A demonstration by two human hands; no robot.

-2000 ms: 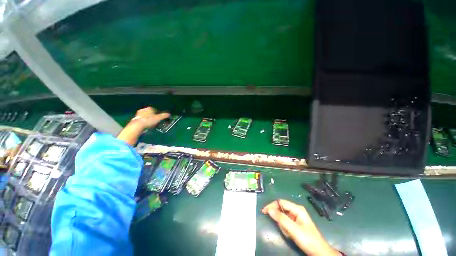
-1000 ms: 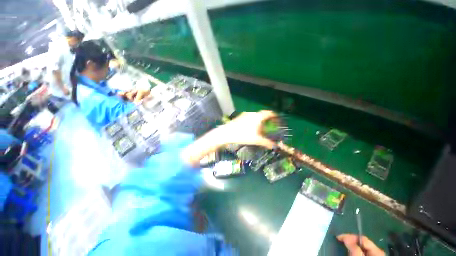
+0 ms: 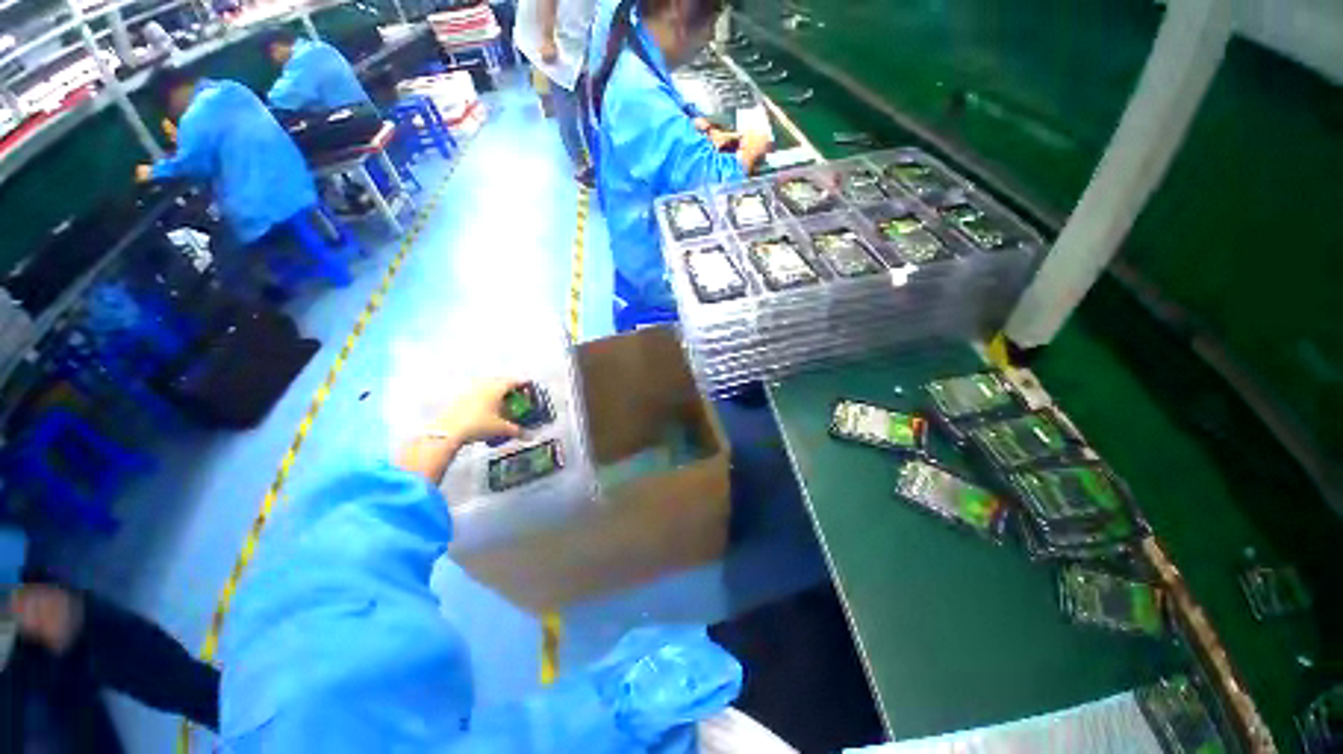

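Observation:
My left hand [image 3: 479,414] is at the end of a blue sleeve, left of centre, with its fingers on a phone unit [image 3: 524,404] in a clear tray [image 3: 567,474] on the cardboard box [image 3: 648,523]. Whether the unit rests fully in its pocket is hidden. Another phone unit [image 3: 526,466] lies in the same tray, nearer me. My right hand is not in view; blue cloth and a pale, unclear shape show at the bottom edge. Several phone units lie on the green bench [image 3: 899,619] at right, some overlapping.
A tall stack of clear trays [image 3: 869,317] holding phone units stands at the bench's far end. A pale post [image 3: 1127,170] rises beside it. The conveyor [image 3: 1208,442] runs along the right. A person in blue [image 3: 648,155] works beyond the stack. Others sit at left.
The view has swung left and down. My left hand has moved from the conveyor edge to the clear tray on the box. My right hand has left the picture.

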